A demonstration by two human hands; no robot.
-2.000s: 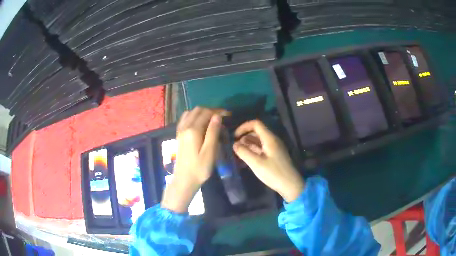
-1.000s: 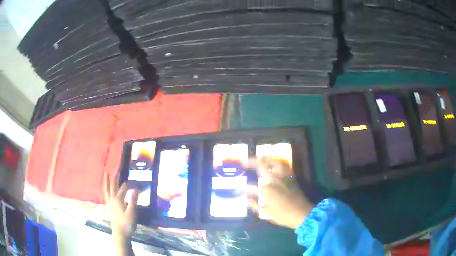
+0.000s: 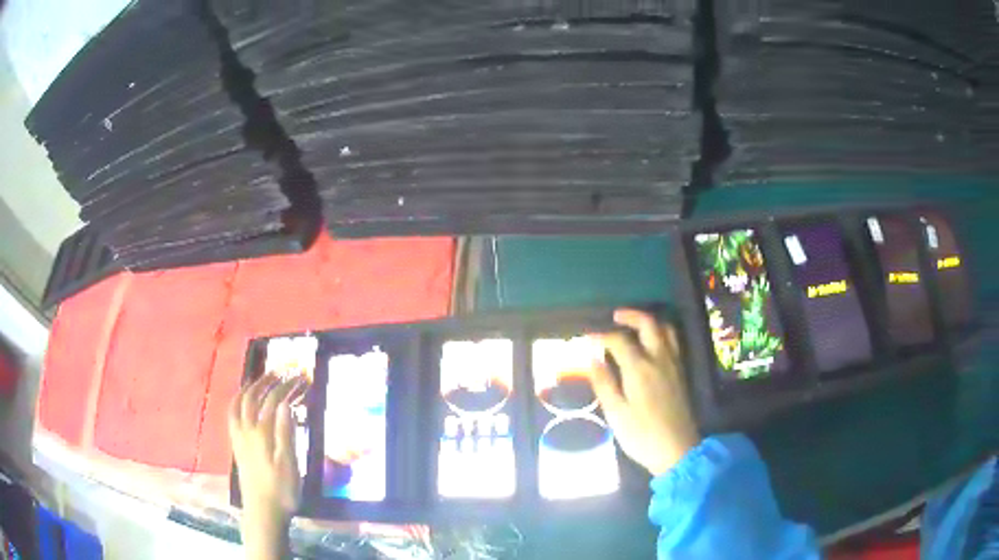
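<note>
A black phone tray (image 3: 413, 420) lies in front of me with four lit smartphones in its pockets. My left hand (image 3: 266, 438) lies over the leftmost phone, fingers on its screen. My right hand (image 3: 649, 392) is at the tray's right end, beside and partly over the rightmost phone (image 3: 574, 459); whether its fingers press or grip the edge is unclear. The other two phones, including the third one (image 3: 475, 448), are uncovered. A second tray (image 3: 789, 391) at right holds a phone with a colourful picture (image 3: 741, 304) and three dark phones with yellow text (image 3: 829, 317).
Tall stacked black trays (image 3: 493, 120) line the back. A red mat (image 3: 164, 361) is at left, a green mat (image 3: 581, 268) under the middle and right. Clear film (image 3: 471, 541) lies at the front edge. A blue sleeve (image 3: 964, 520) shows at lower right.
My hands moved from close together over the near tray to its two ends. The right tray's leftmost phone changed from yellow text to a colourful picture. The camera view shifted.
</note>
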